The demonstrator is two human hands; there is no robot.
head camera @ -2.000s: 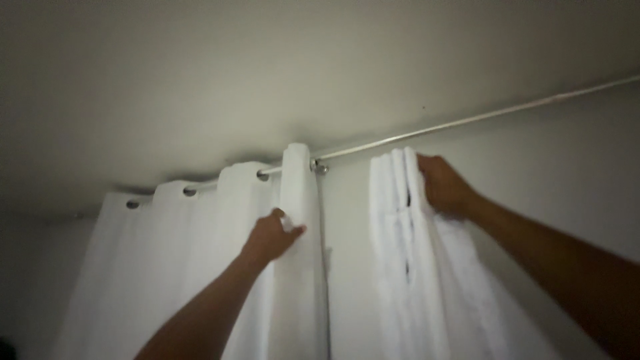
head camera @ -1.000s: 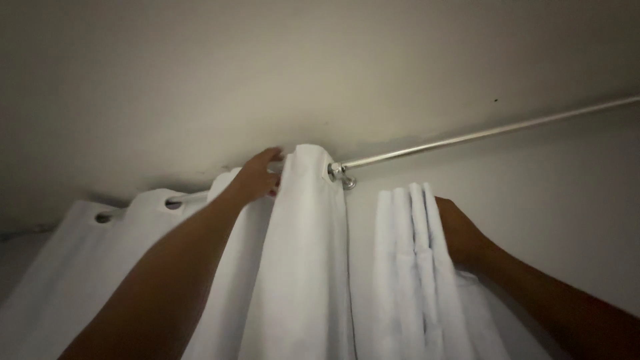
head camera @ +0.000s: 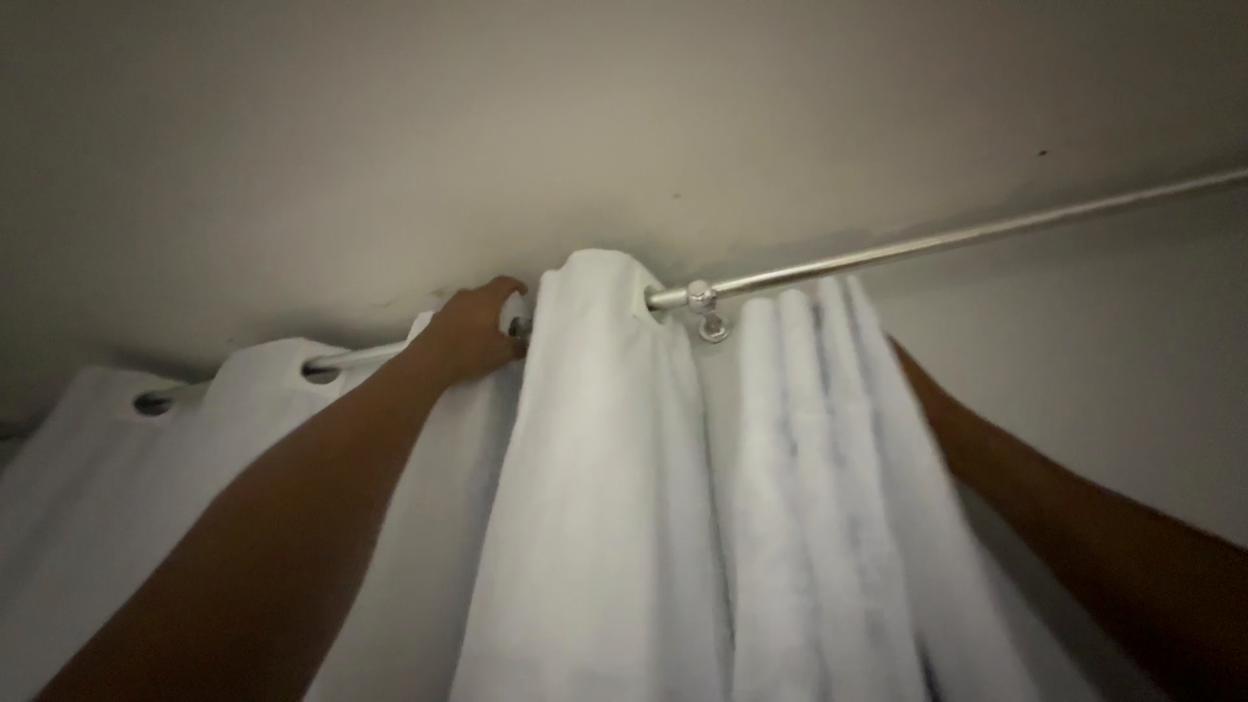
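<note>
A white grommet curtain (head camera: 595,468) hangs in folds from a metal curtain rod (head camera: 877,255), which passes through its eyelets. My left hand (head camera: 478,331) is up at the rod behind the curtain's end fold, its fingers curved around the rod or an eyelet there; the exact grip is not clear. To the right, a second white curtain panel (head camera: 819,487) is gathered in upright folds, its top just under the rod. My right hand is hidden behind this panel; only the wrist and forearm show. A metal rod bracket (head camera: 704,304) sits between the two curtains.
The pale ceiling (head camera: 624,127) is close above the rod. Behind the curtains stands a light wall (head camera: 1092,370), along which the rod runs on to the right edge of view.
My left hand has moved from the front of the hanging curtain's end fold up to the rod behind it. The gathered panel in my right hand has come up close to the rod.
</note>
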